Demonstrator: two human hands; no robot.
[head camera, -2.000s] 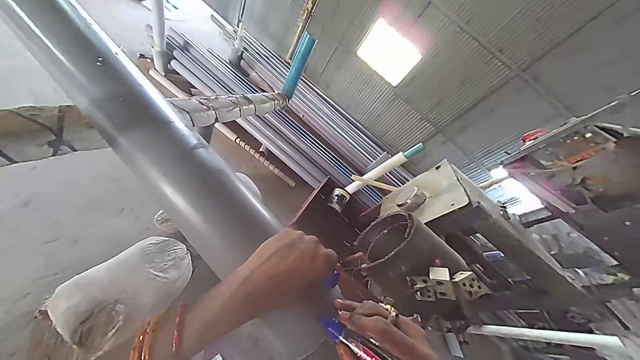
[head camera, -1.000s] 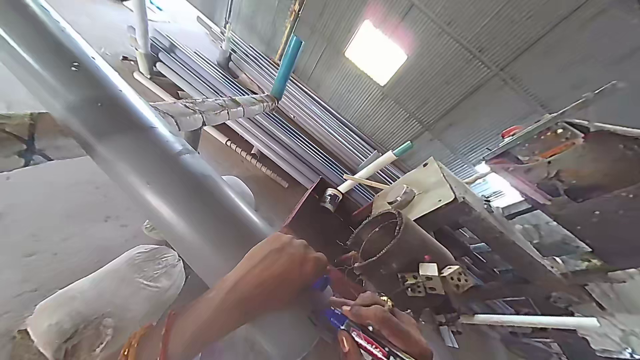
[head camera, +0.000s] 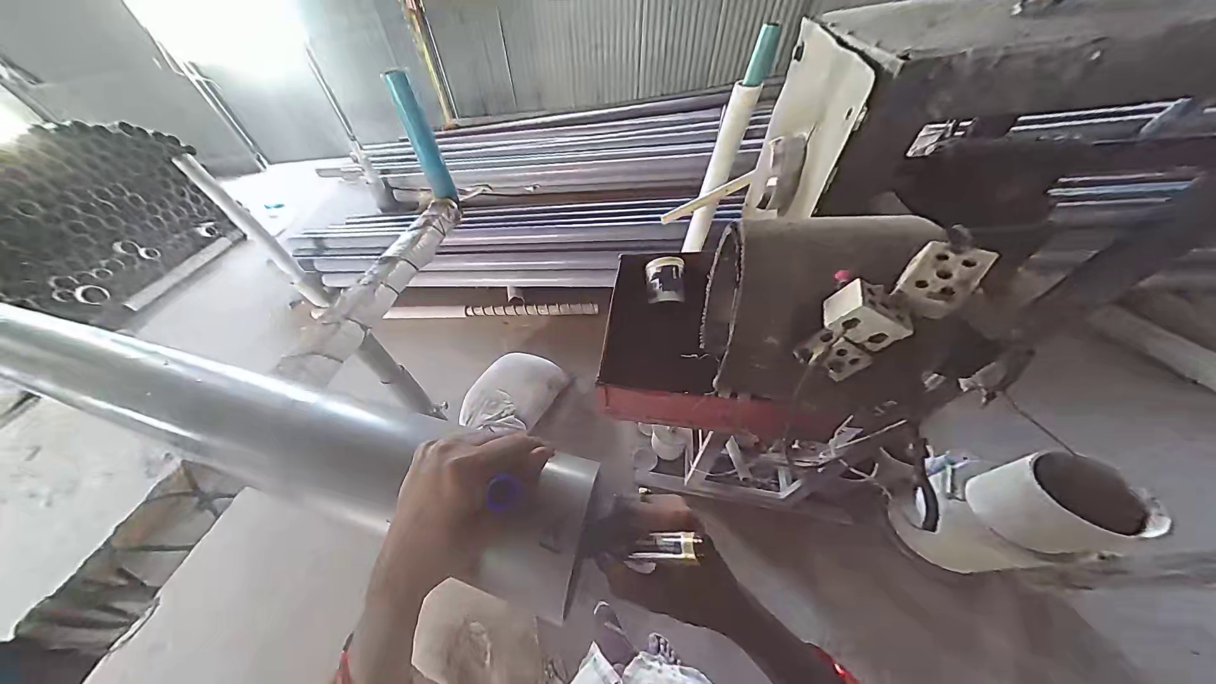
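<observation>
A large grey plastic pipe (head camera: 256, 418) slants from the left edge to the lower middle, where its end lies between my hands. My left hand (head camera: 465, 484) rests on top of the pipe close to that end, with a blue cap or ring at its fingers. At the pipe's open end is my right hand (head camera: 665, 560), closed on a marker-like tube (head camera: 670, 546) with a gold and dark band. The fingertips of my right hand are blurred against the rim of the pipe.
A dark cylindrical heater drum (head camera: 826, 294) with ceramic terminal blocks (head camera: 866, 313) stands beyond my right hand. A small tin (head camera: 665, 279) sits on its red-edged base. A wrapped support bar (head camera: 399, 261), white sacks (head camera: 513, 389) and a wide pipe fitting (head camera: 1054, 503) surround the work. Stacked pipes (head camera: 532, 228) lie behind.
The view has swung round and levelled. The marker, earlier close by the blue piece at my left fingers, is now at the pipe's end in my right hand, apart from the blue piece.
</observation>
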